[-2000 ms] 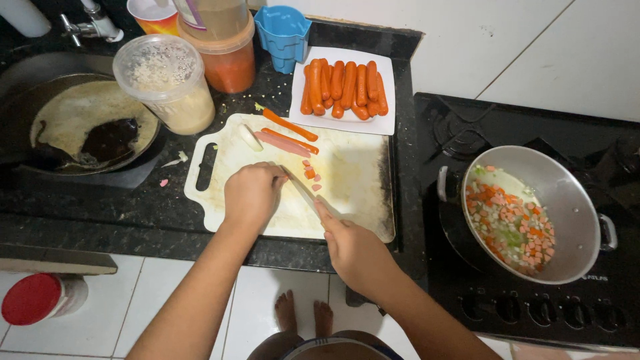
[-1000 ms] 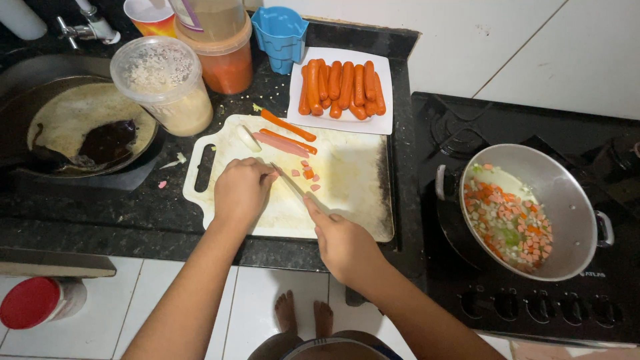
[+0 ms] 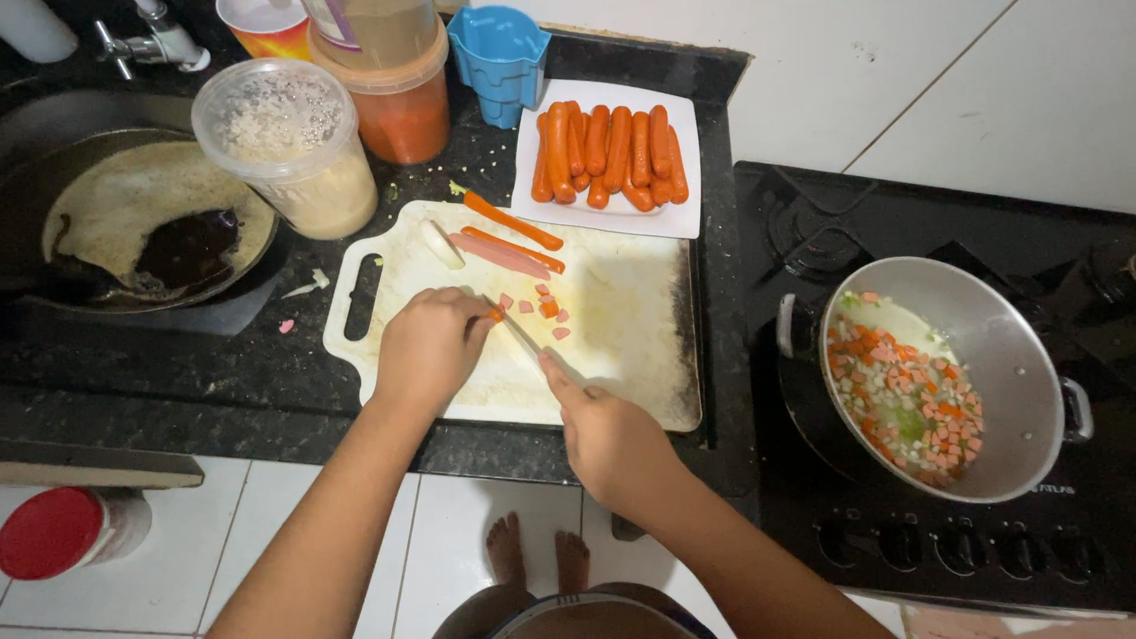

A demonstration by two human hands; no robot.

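Note:
On a white plastic cutting board (image 3: 621, 355) my left hand (image 3: 433, 346) holds a small piece of sausage, its orange skin showing at the fingertips. My right hand (image 3: 612, 435) is closed around a knife (image 3: 519, 335), its index finger along the top and the blade against that piece. Diced sausage bits (image 3: 550, 308) lie just beyond the blade. Farther back on the board are long sausage strips (image 3: 501, 256), an orange strip (image 3: 510, 220) and a piece of onion (image 3: 441, 244). A square white plate (image 3: 612, 220) heaped with whole sausages (image 3: 619, 149) overlaps the board's back edge.
On the black stove (image 3: 799, 568) at right stands a metal pot (image 3: 1021, 373) with diced food. A dark pan (image 3: 257, 266) with liquid sits at left, near a faucet (image 3: 160, 44). Tubs (image 3: 328, 195) and a blue cup (image 3: 499, 67) line the back; a red-lidded tub (image 3: 53, 532) is below.

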